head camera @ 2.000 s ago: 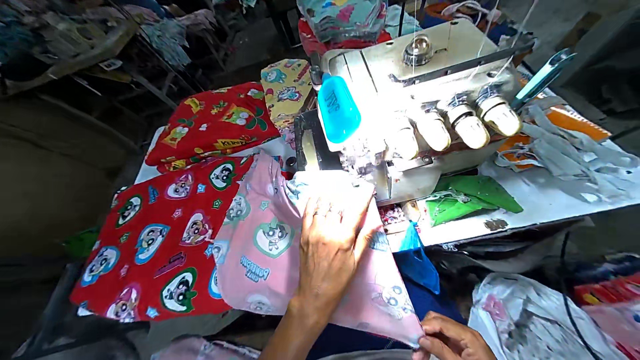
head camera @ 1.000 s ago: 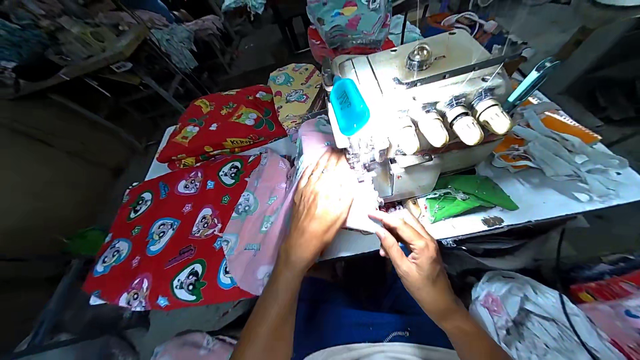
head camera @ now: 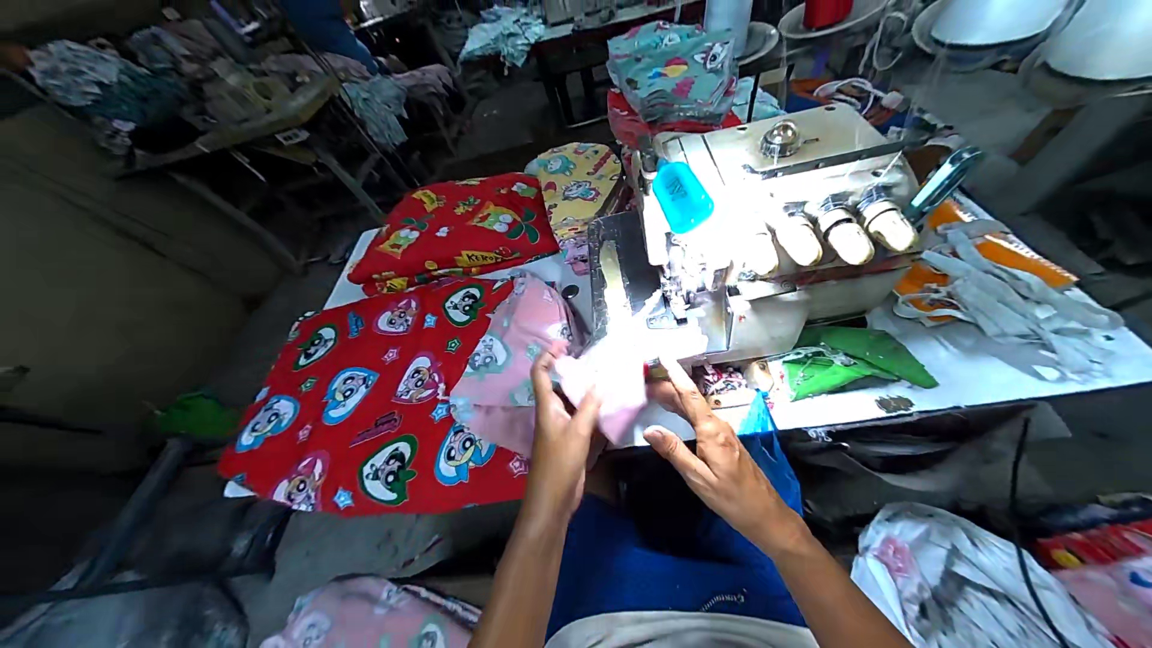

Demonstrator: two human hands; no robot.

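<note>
Under the bright lamp of an overlock sewing machine (head camera: 783, 234), a piece of pink printed fabric (head camera: 615, 387) lies in front of the needle area, partly washed out by glare. My left hand (head camera: 564, 432) grips its left edge between thumb and fingers. My right hand (head camera: 711, 450) is at the right side of the piece, thumb and index finger apart; whether its hidden fingers hold cloth cannot be told. More pink printed fabric (head camera: 517, 351) lies left of the machine, over red fabric with cartoon faces (head camera: 387, 396) that hangs past the table edge.
Folded red fabric (head camera: 459, 225) and yellow printed fabric (head camera: 580, 184) lie behind on the left. Green cloth (head camera: 855, 360) and grey scraps (head camera: 1026, 288) lie right of the machine. A blue bag (head camera: 772, 459) hangs at the front edge. A white plastic bag (head camera: 945, 576) stands low at right.
The pink fabric was spread flat under my left hand at first; now it is bunched, its edge pinched by that hand. My right hand has moved up from the lower right to the machine's front.
</note>
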